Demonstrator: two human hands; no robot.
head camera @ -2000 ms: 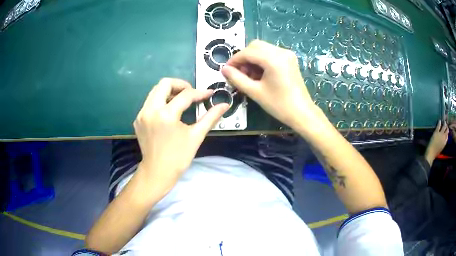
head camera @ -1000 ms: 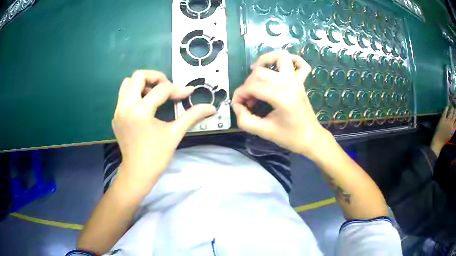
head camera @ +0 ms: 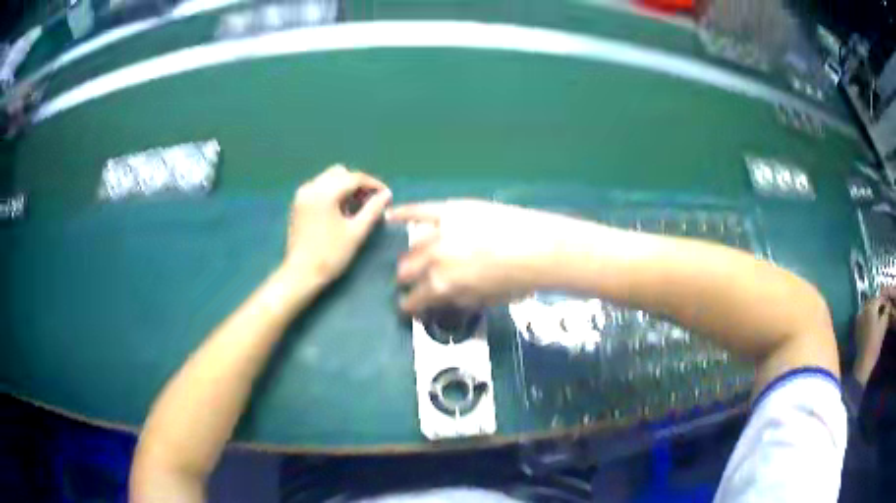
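The three-hole metal plate (head camera: pixel 426 391) lies upright in view on the green bench. Its nearest opening shows fully, the middle one partly, and my right hand covers the far part. My left hand (head camera: pixel 337 218) is left of the plate's far end, thumb and index finger close together. My right hand (head camera: pixel 442 257) is blurred over the plate, its index finger stretched to my left fingertips. A tiny pale spot shows where they meet; I cannot tell if it is a part. The clear parts tray (head camera: pixel 629 368) lies right of the plate, partly under my right forearm.
A silvery plate (head camera: pixel 160 170) lies at the far left and another (head camera: pixel 778 177) at the far right. A pale strip (head camera: pixel 413 36) runs along the bench beyond. A red bin (head camera: pixel 668 5) is at the far side. A person's hand (head camera: pixel 871 334) is at the right edge.
The view has tilted up, showing more of the bench. Both hands have left the plate's nearest opening and come together at its far left side. The right arm now crosses the tray.
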